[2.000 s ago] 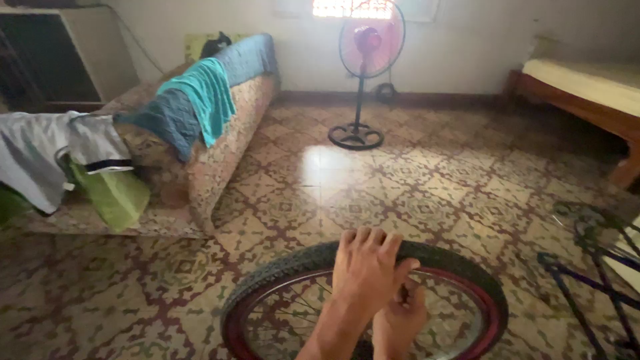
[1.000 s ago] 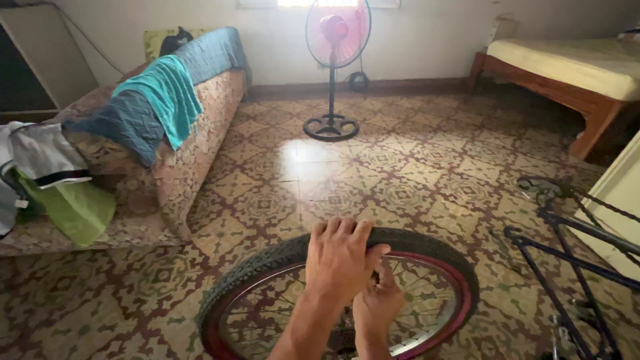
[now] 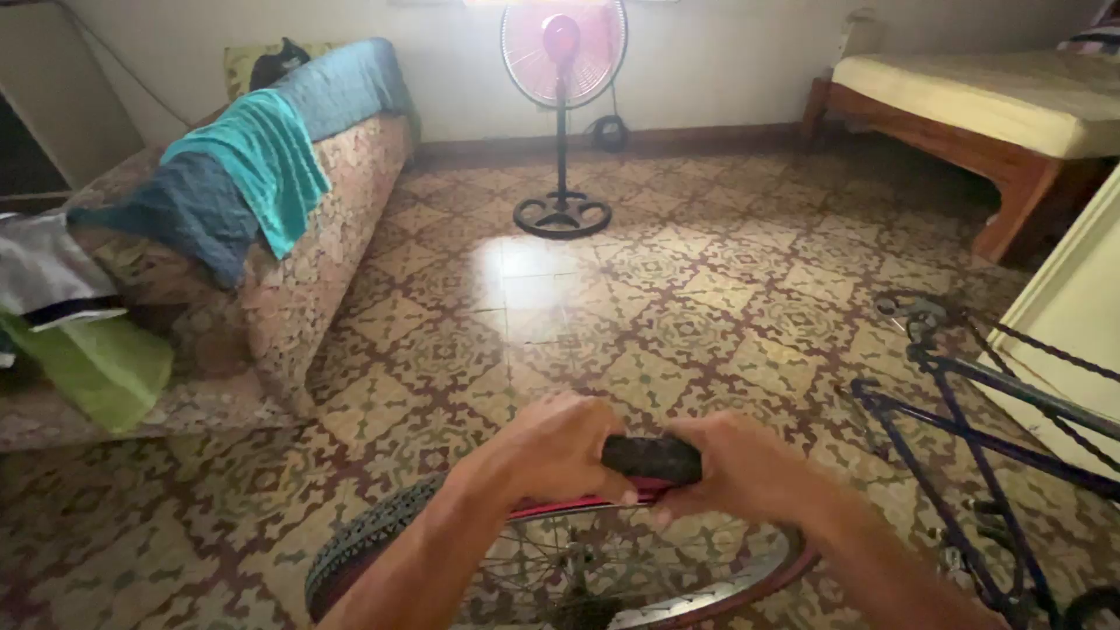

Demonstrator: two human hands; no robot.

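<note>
A bicycle wheel with a black knobby tire [image 3: 376,534] and a red and silver rim [image 3: 717,595] is at the bottom centre, its spokes and hub with sprockets facing up toward me. My left hand [image 3: 560,455] grips the far edge of the tire and rim, thumb on the rim's inner side. Just to its right, my right hand [image 3: 744,468] grips the same edge, thumb also at the rim. A short stretch of tire shows between the two hands. My forearms hide parts of the wheel's left and right sides.
A dark bicycle frame [image 3: 962,429] with its chain lies at the right beside a pale panel [image 3: 1067,350]. A sofa [image 3: 341,245] draped with cloths stands left. A pedestal fan [image 3: 562,219] is ahead, and a wooden bed [image 3: 1024,184] is at the back right. The floor is patterned tile.
My hands were close together on the tire, the left partly over the right. Now they are apart, one on each side of a short stretch of tire, the right hand farther right.
</note>
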